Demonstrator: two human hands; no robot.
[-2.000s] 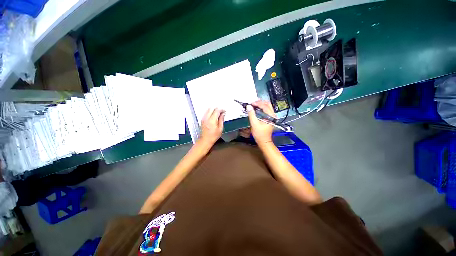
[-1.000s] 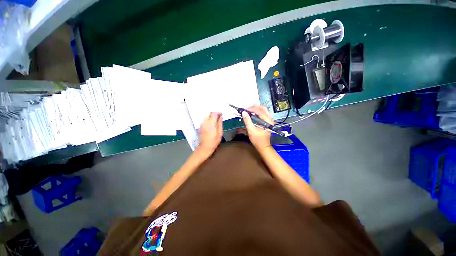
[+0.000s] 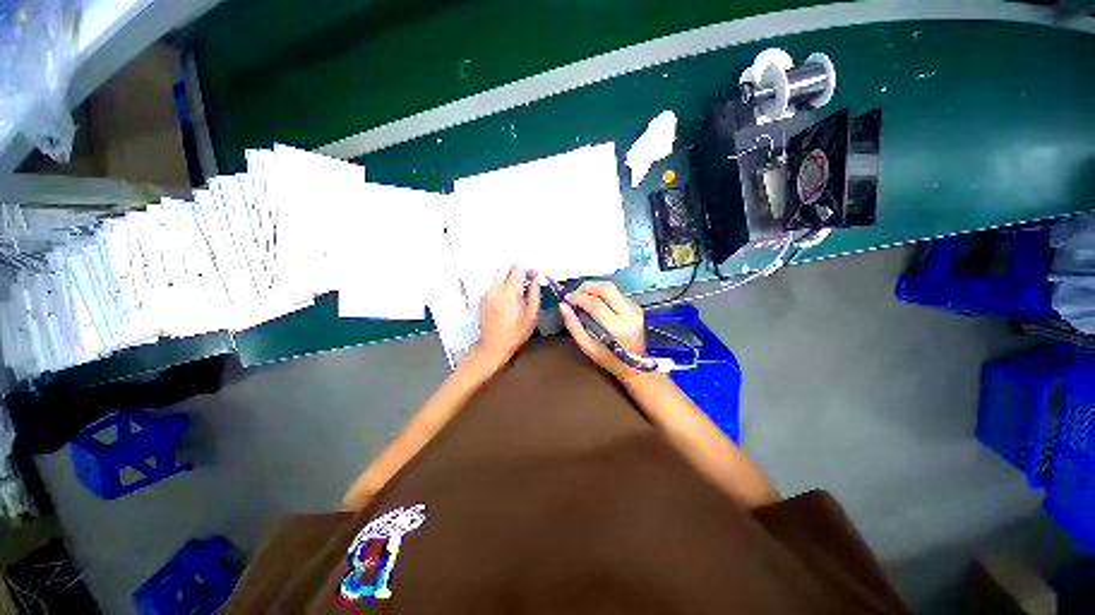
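A white solar panel [image 3: 546,210] lies white side up on the green bench in front of me. My right hand [image 3: 609,322] holds a black soldering iron [image 3: 600,336] like a pen, its tip at the panel's near edge beside my left fingertips. My left hand [image 3: 509,309] is at the panel's near left part, fingertips together; whether they pinch a lead is too small to tell. A fanned stack of white panels [image 3: 180,264] lies to the left, its right end reaching the worked panel.
Right of the panel are a small dark box [image 3: 675,228], a white scrap [image 3: 652,145], a black station [image 3: 726,180], solder reels [image 3: 802,83] and a black fan [image 3: 817,175]. Blue stools [image 3: 129,453] stand on the floor. Cords trail near my right hand.
The iron and my right hand have moved left and toward me, bringing the tip from over the panel to its near edge by my left fingers. The iron now points more steeply away from me.
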